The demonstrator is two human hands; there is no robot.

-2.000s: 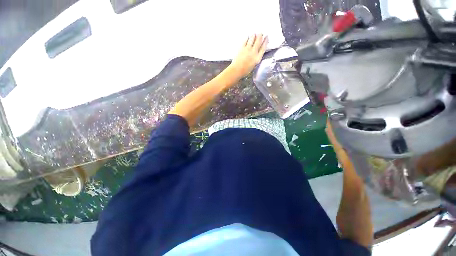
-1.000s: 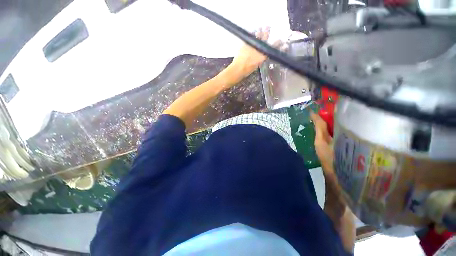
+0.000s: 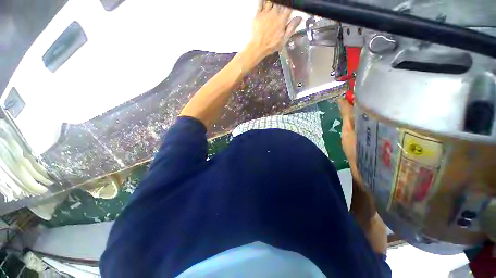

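Observation:
The white fabric lay (image 3: 163, 43) lies on the dark speckled table, its near edge wavy. The cutting machine (image 3: 424, 163) fills the right side, its grey motor body bearing labels. Its flat silver base plate (image 3: 312, 65) sits at the lay's right end. My left hand (image 3: 272, 27) lies flat on the lay beside the base plate, fingers apart, its fingertips at the top edge near the black cable. My right hand (image 3: 347, 111) is at the red handle (image 3: 352, 70), largely hidden behind the motor; its fingers on the grip are barely visible.
Metallic weights (image 3: 65, 46) lie on the lay. A pile of off-white layered fabric (image 3: 19, 163) is at the table's left end. A black cable (image 3: 380, 24) crosses the top right. A round pale tub (image 3: 106, 189) is below the table edge (image 3: 136, 164), over the green floor.
The machine and base plate have turned relative to the table. My left hand has moved up the picture along the lay. The cable has shifted to the top right.

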